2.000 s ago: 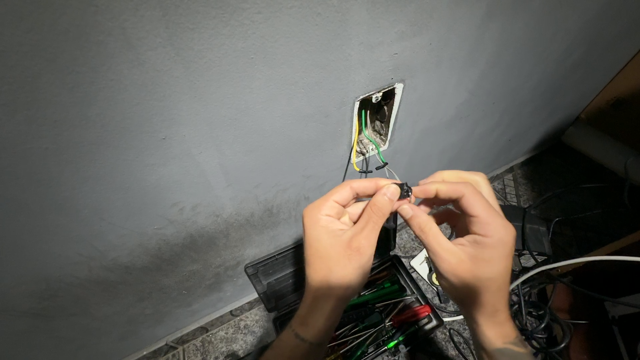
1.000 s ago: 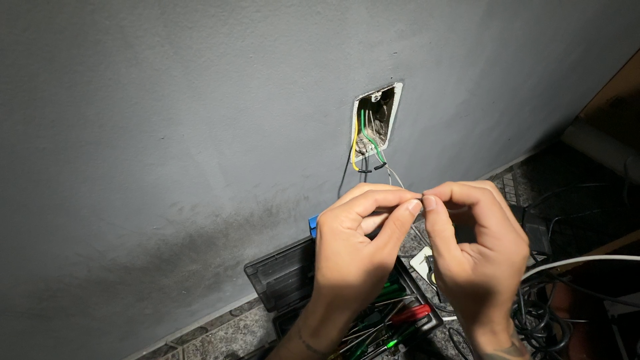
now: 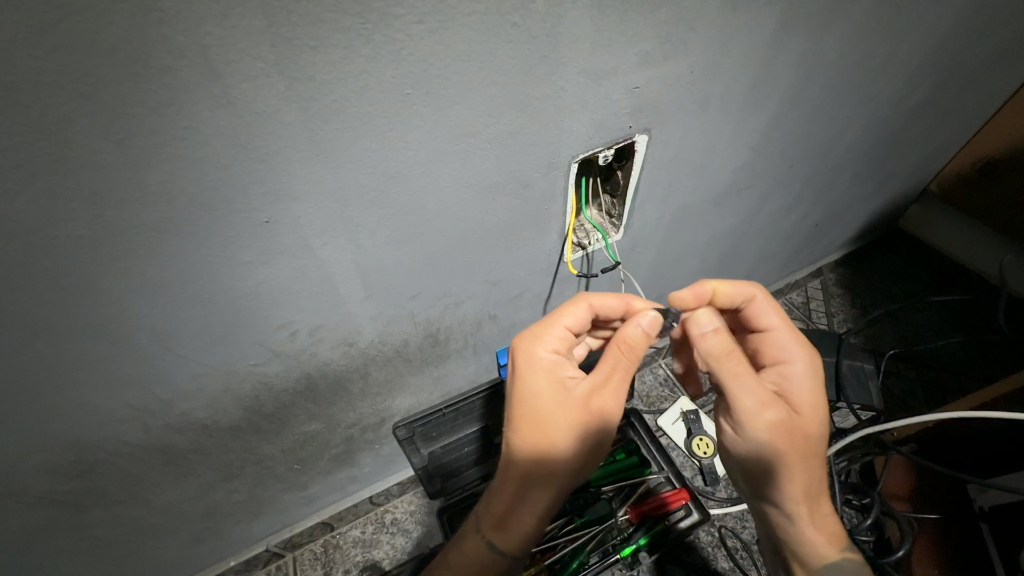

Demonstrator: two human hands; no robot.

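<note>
Between thumb and fingers, my left hand [image 3: 572,376] pinches a small black piece [image 3: 669,320], too blurred to name surely. My right hand [image 3: 752,384] meets it from the right, thumb and forefinger closed at its edge; whether they grip it or a thin wire is unclear. Pale thin wires [image 3: 632,280] run from the open electrical wall box [image 3: 642,172] down behind my fingers. A yellow wire [image 3: 571,232] and a green wire [image 3: 596,224] hang from the box, their ends wrapped in black. Dark wires [image 3: 554,272] drop beside them.
Below my hands, an open black toolbox [image 3: 448,436] holds screwdrivers, one with a red handle [image 3: 660,506]. A round outlet socket [image 3: 702,448] lies on a white plate on the floor. Black cables [image 3: 880,520] and a white cable [image 3: 920,418] lie at the right. The grey wall [image 3: 280,200] fills the left.
One second ago the fingertips of both hands met with no black piece visible; now it shows between them. The hands stay near the same place below the wall box.
</note>
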